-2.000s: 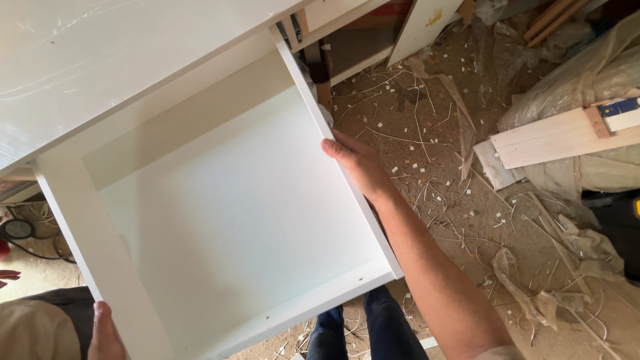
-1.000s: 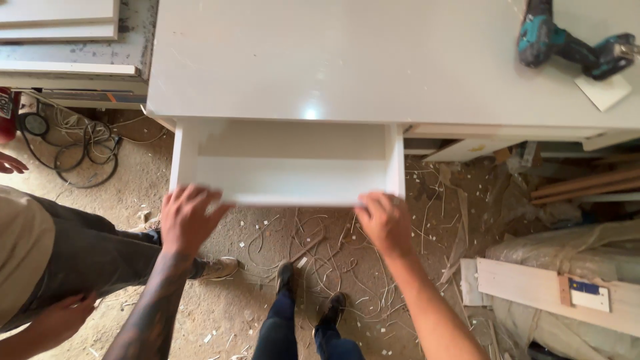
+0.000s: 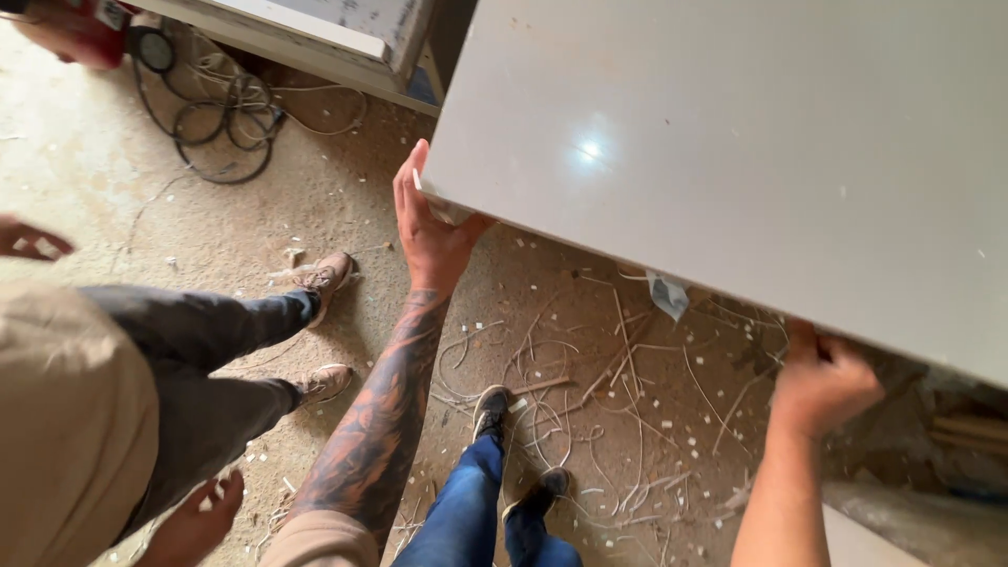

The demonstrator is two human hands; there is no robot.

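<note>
A glossy white panel top (image 3: 709,157) of a furniture piece fills the upper right. My left hand (image 3: 433,228) grips its near left corner, with the fingers along the side edge and the thumb by the front edge. My right hand (image 3: 823,378) is curled at the front edge further right, its fingertips hidden beneath the panel. A small piece of clear plastic (image 3: 668,295) hangs below the front edge between my hands. No drawer shows from this angle.
A person in grey trousers (image 3: 205,339) stands at the left. Black hose (image 3: 228,130) lies coiled near a red tank (image 3: 90,35). A worn workbench (image 3: 346,35) is at the upper left. White edging strips (image 3: 551,394) and chips litter the floor around my feet.
Both hands have left the white drawer's front; my left hand is now at the panel's corner and my right at its front edge. The open drawer is out of sight. The view has turned.
</note>
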